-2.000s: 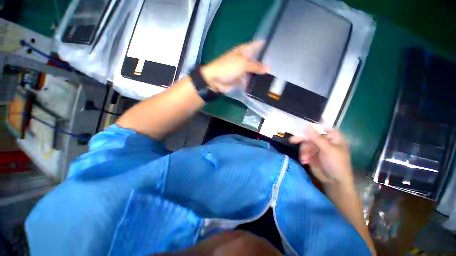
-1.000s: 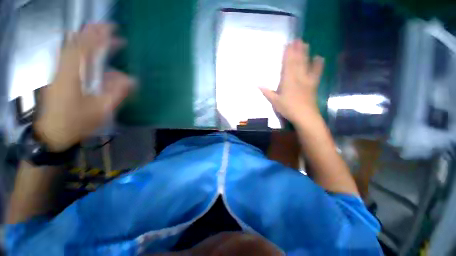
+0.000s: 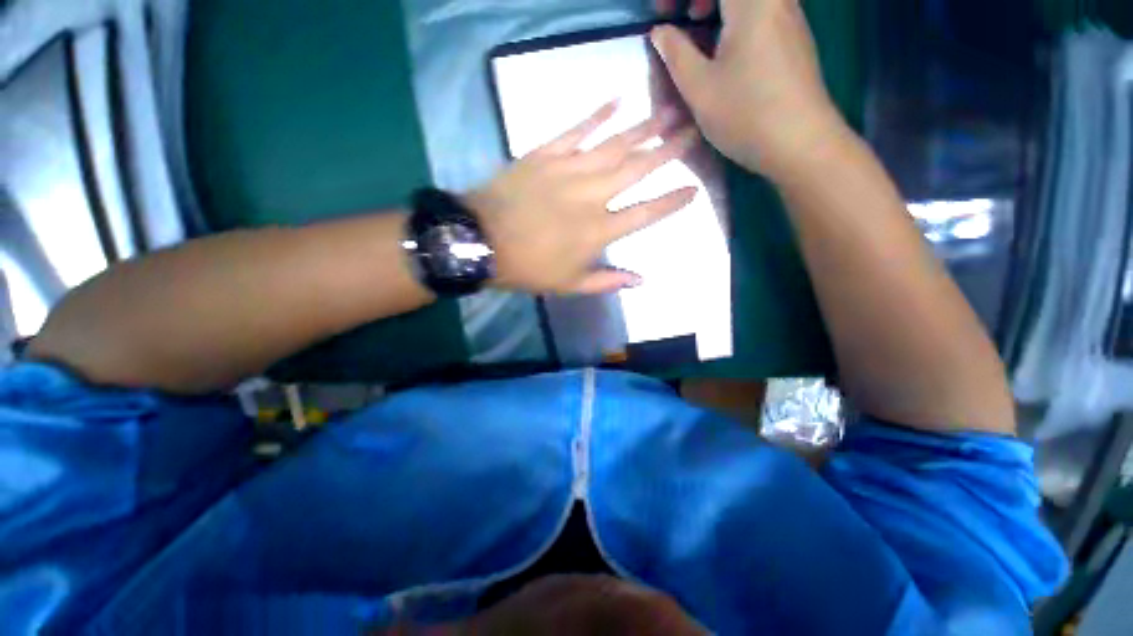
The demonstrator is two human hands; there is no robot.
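Observation:
A bright white LCD panel (image 3: 677,261) with a thin black border lies on a translucent protective bag (image 3: 450,124), a little tilted. A black band (image 3: 665,354) with a small orange tab crosses its near end. My left hand (image 3: 578,205) lies flat over the panel's middle, fingers spread. My right hand (image 3: 739,75) is at the panel's far right corner, cut off by the top edge. Its thumb and fingertips close on the panel's upper edge, but what they pinch is too small to tell.
Bagged panels (image 3: 50,162) stand at the left. A dark glossy stack (image 3: 950,186) lies to the right, with whitish bags (image 3: 1087,224) beyond it. The green mat (image 3: 298,124) lies under the work. Crinkled shiny plastic (image 3: 801,410) sits below the bench edge.
My left hand has come from the left stacks onto the panel. My right hand has moved up to the panel's far right corner. The panel now lies tilted.

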